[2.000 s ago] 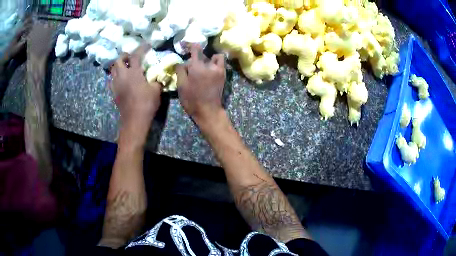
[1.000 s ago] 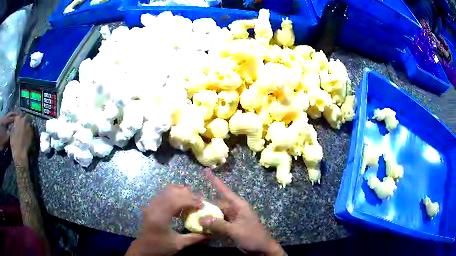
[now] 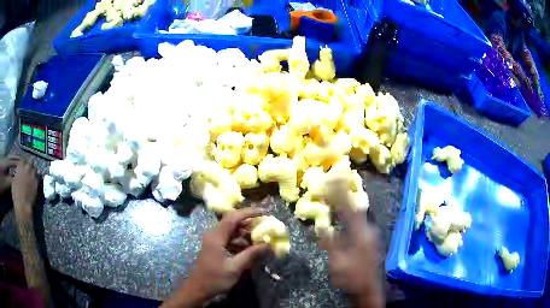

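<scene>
My left hand (image 3: 220, 258) is closed around a pale yellow lumpy piece (image 3: 271, 235), above the front of the speckled table (image 3: 151, 258). My right hand (image 3: 353, 255) is blurred, at the front edge of the yellow pile (image 3: 307, 120); its fingertips overlap the pieces there, and I cannot tell if it holds one. A heap of white lumps (image 3: 145, 108) adjoins the yellow pile on the left. A blue tray (image 3: 395, 240) at the right holds several yellow pieces (image 3: 447, 227), some clumped together.
A scale (image 3: 60, 90) with a white lump on it stands at the far left. Another person's hands (image 3: 23, 180) show at the left edge. Blue containers (image 3: 422, 42) line the back, one with an orange roll (image 3: 313, 18) in it. Purple material (image 3: 497, 72) shows at the upper right.
My hands have separated: the left keeps a yellow piece, the right has moved rightward to the yellow pile. The clump in the tray looks bigger. The view has also shifted.
</scene>
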